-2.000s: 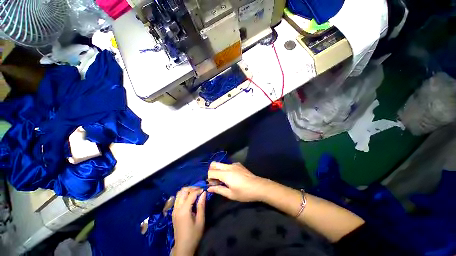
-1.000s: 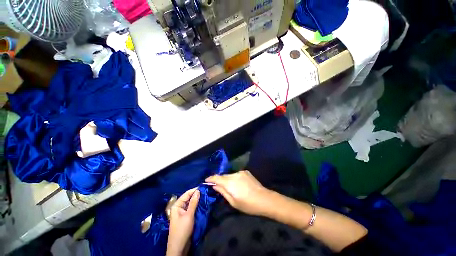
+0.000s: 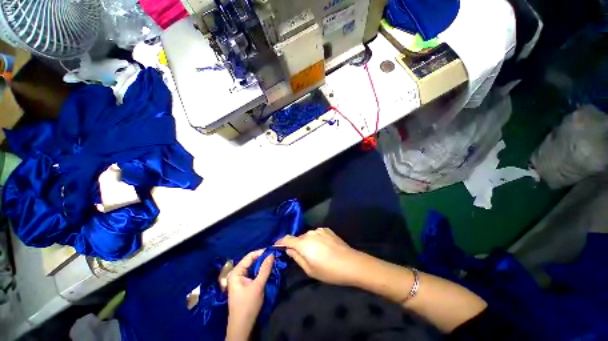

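A shiny blue garment piece (image 3: 272, 293) lies bunched in the lap. My left hand (image 3: 247, 286) pinches it between thumb and fingers from the left. My right hand (image 3: 321, 254) comes from the right with its fingertips closed on the edge of the same piece, close to the left fingertips. A small dark spot shows at the right fingertips; I cannot tell if it is a tool or cloth. A small pale patch (image 3: 193, 298) shows among the lap fabric at the left.
The overlock machine (image 3: 293, 56) stands on the white table (image 3: 220, 190). A blue garment pile (image 3: 113, 143) with a pale block lies at the table's left. A red cord (image 3: 369, 142) hangs at the front edge. Plastic bags (image 3: 437, 150) are at the right; a fan (image 3: 50, 23) is top left.
The fingertips were apart with an edge drawn between them one second ago; now they are closer, with blue fabric bunched up between the left thumb and fingers. The view has shifted slightly.
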